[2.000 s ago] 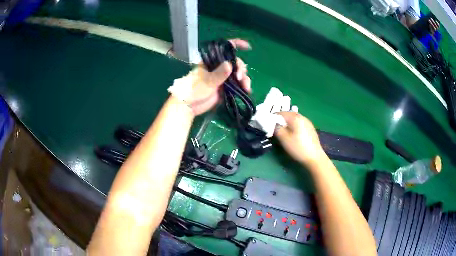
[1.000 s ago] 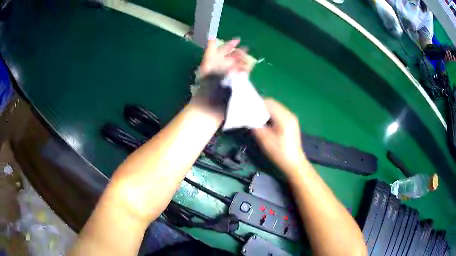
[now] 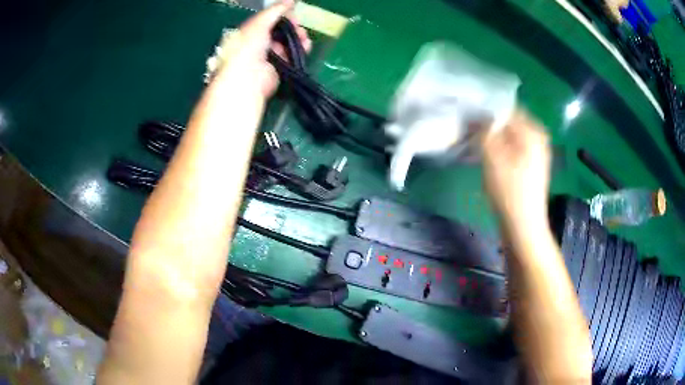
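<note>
My left hand [image 3: 267, 49] is at the upper left, closed round a bundled black power cord [image 3: 312, 98]. The cord runs right and down behind the cloth. My right hand [image 3: 518, 147] holds a white glove [image 3: 451, 94], bunched as a cloth and blurred. The glove and hand hide most of the strip that lay there. Below lie a power strip back up [image 3: 413, 225], a power strip with red socket holes and a round switch [image 3: 405, 272], and another back up [image 3: 405, 334]. Two plugs with pins [image 3: 328, 180] lie left of them.
A row of black power strips on edge [image 3: 623, 278] stands at the right. A clear bottle with an orange cap [image 3: 627, 207] and a thin black stick [image 3: 597, 169] lie behind it. Coiled cords [image 3: 135, 173] lie at the left. Grey post foot and pale tape are at the top.
My left hand has moved up and left with the cord. My right hand has moved right with the glove, away from my left hand. The view has shifted.
</note>
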